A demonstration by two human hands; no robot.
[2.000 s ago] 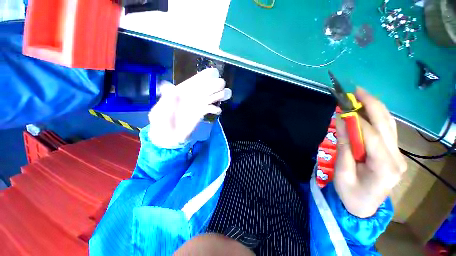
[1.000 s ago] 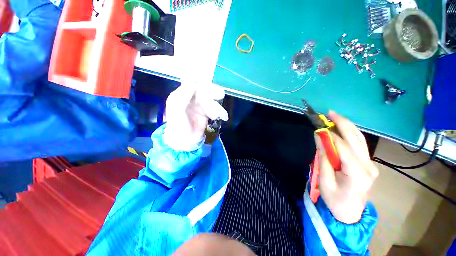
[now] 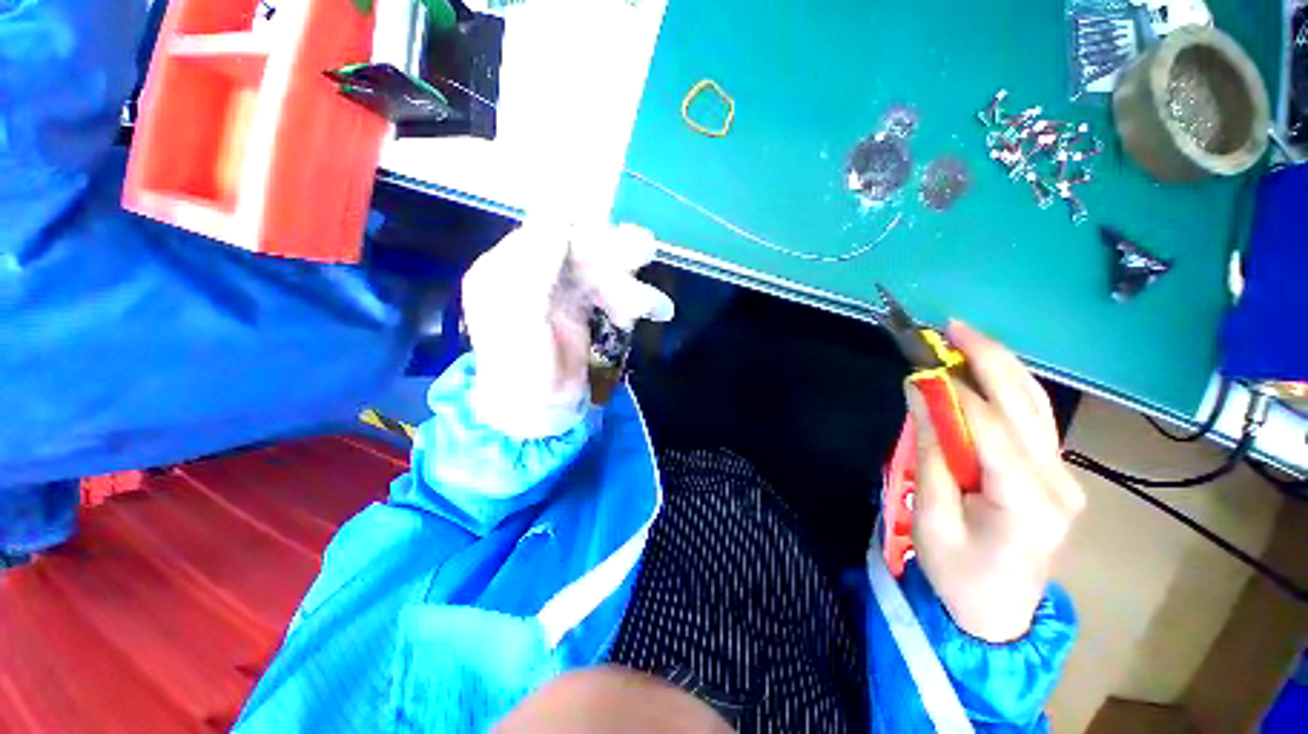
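Observation:
My right hand (image 3: 997,480) is bare and holds cutters (image 3: 935,380) with red and yellow handles, dark jaws pointing up-left near the bench's front edge. My left hand (image 3: 538,323), in a pale glove, is curled around a small dark object (image 3: 608,339) in front of the bench edge; glare hides its details. A thin pale wire (image 3: 775,245) lies curved on the green mat (image 3: 803,86). A pile of small silver and reddish components (image 3: 1044,151) lies at the right of the mat, with dark round patches (image 3: 878,167) to its left.
A yellow loop (image 3: 707,109), a small black part (image 3: 1133,264), a tan ring (image 3: 1191,103) and a clear bag (image 3: 1102,46) lie on the mat. A blue box (image 3: 1275,287) stands at right. A red bin (image 3: 258,129) and wire spool stand (image 3: 462,79) are at left. Another person's blue sleeve (image 3: 158,316) is at far left.
The view has shifted, showing more of the mat's right side. My left hand has turned and shows more of the dark object. My right hand still holds the cutters. The other person's sleeve has moved.

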